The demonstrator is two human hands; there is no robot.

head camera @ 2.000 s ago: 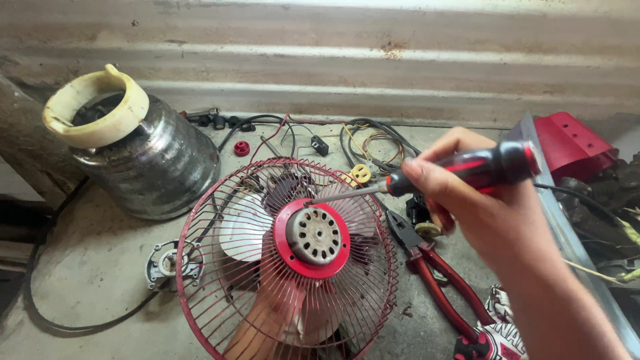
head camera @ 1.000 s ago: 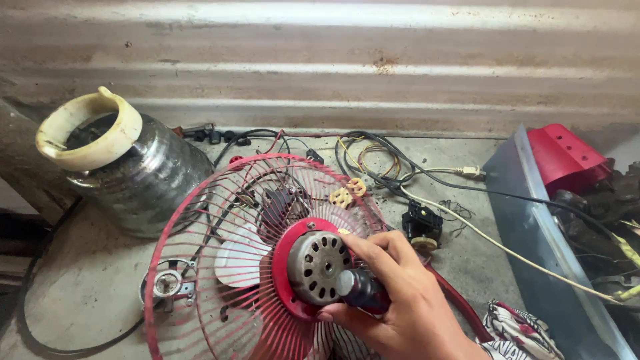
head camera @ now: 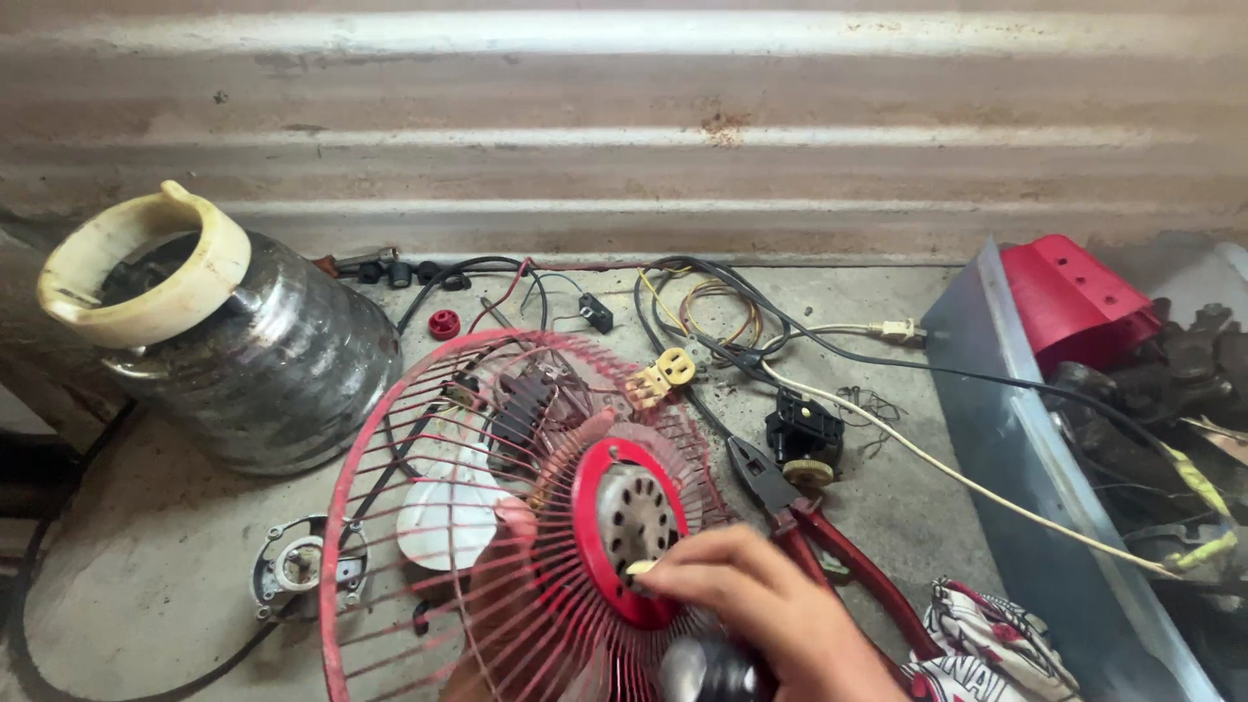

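A red wire fan guard (head camera: 336,546) is tilted in front of me. At its hub, a red ring (head camera: 590,531) surrounds the vented metal motor housing (head camera: 634,507). My left hand (head camera: 517,556) is behind the guard, seen through the wires, its fingers beside the hub; part of it is hidden. My right hand (head camera: 780,604) has its fingertips at the lower right of the housing. A screwdriver's black handle (head camera: 712,668) sits under that hand at the bottom edge, and its shaft cannot be seen.
A metal container with a cream collar (head camera: 146,331) stands at left. Red-handled pliers (head camera: 858,556), a black part with a yellowed knob (head camera: 804,429), coiled cables (head camera: 741,273) and a patterned cloth (head camera: 994,634) lie about. At right stands a translucent bin (head camera: 1033,487) of parts.
The screwdriver, earlier held with its shaft pointing at the hub, is now low beside it. The guard has tilted further, and my right fingertips have moved to the housing's lower edge.
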